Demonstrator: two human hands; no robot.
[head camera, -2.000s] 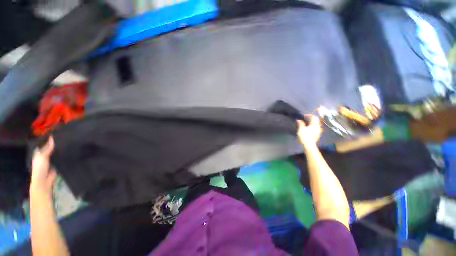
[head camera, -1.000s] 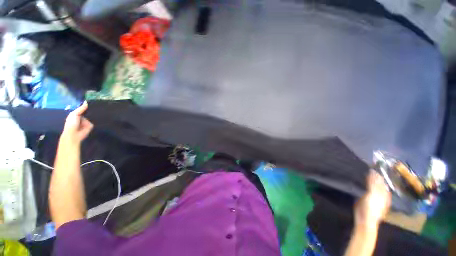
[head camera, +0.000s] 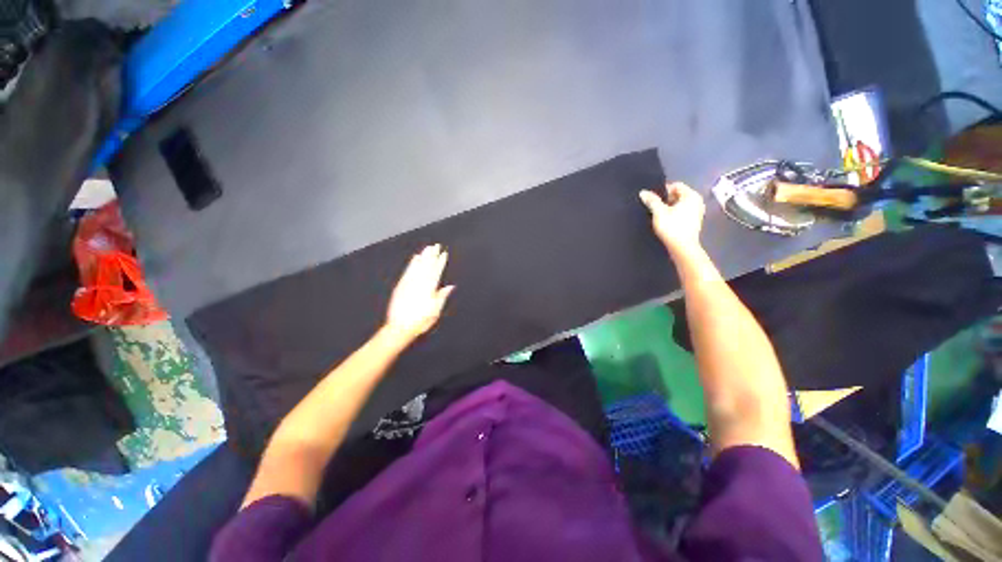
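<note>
Black trousers (head camera: 527, 253) lie flat along the near edge of the grey padded table (head camera: 440, 110), their near part hanging over the edge at the left. My left hand (head camera: 418, 296) rests flat on the cloth near its middle, fingers extended. My right hand (head camera: 675, 213) is at the right end of the cloth, with thumb and fingers at its edge. The steam iron (head camera: 811, 195), with a tan handle, stands at the table's right end, just right of my right hand.
A black phone-sized pad (head camera: 190, 168) lies on the table's far left. A blue bar (head camera: 198, 55) runs along the far left edge. A red plastic bag (head camera: 108, 269) is left of the table. A black garment pile (head camera: 868, 313) and blue crates (head camera: 879, 494) are at the right.
The trousers, earlier held stretched between both hands at the near edge, now lie flat on the table. My left hand has moved from the far end to the middle of the cloth.
</note>
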